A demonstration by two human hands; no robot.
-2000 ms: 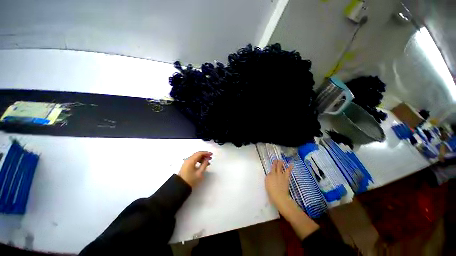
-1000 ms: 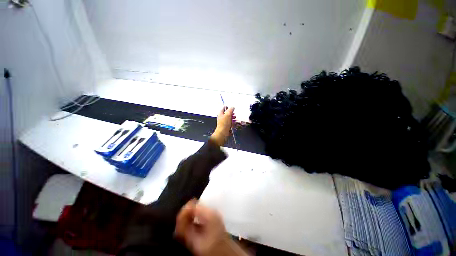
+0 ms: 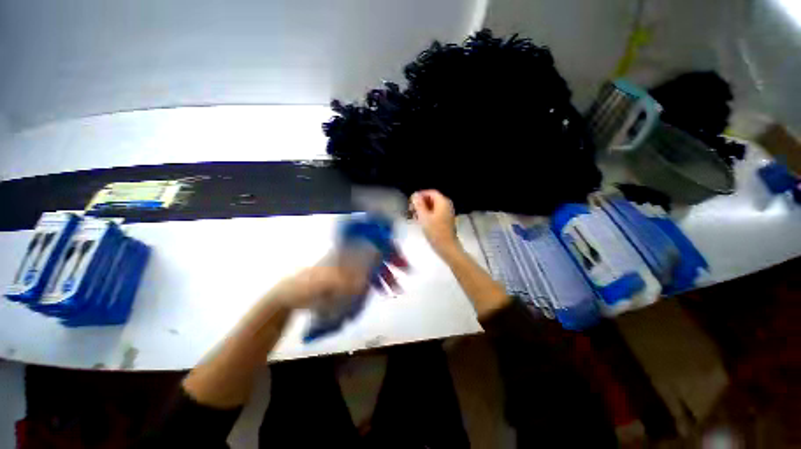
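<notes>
My left hand [image 3: 318, 285] is blurred and holds a white-and-blue retail box [image 3: 358, 250] above the white tabletop near the front edge. The box is tilted and its end flap is smeared by motion. My right hand [image 3: 434, 216] is at the lower edge of the black cable pile [image 3: 492, 131], with its fingers curled together; whether it holds a cable cannot be made out. Packed boxes [image 3: 83, 272] stand in two rows at the left, cable pictures up. Flat boxes [image 3: 527, 267] stand in a tight row at the right, below the pile.
A black strip [image 3: 263, 189] runs along the tabletop [image 3: 202, 254], with a yellowish packet [image 3: 133, 195] on it. A teal-rimmed container [image 3: 622, 114] and a greyish basin [image 3: 681, 167] stand behind the boxes at the right. A second dark pile lies beyond.
The view has swung back to the right. My left hand has come from the black strip to the front and now holds a box. My right hand has moved up to the cable pile.
</notes>
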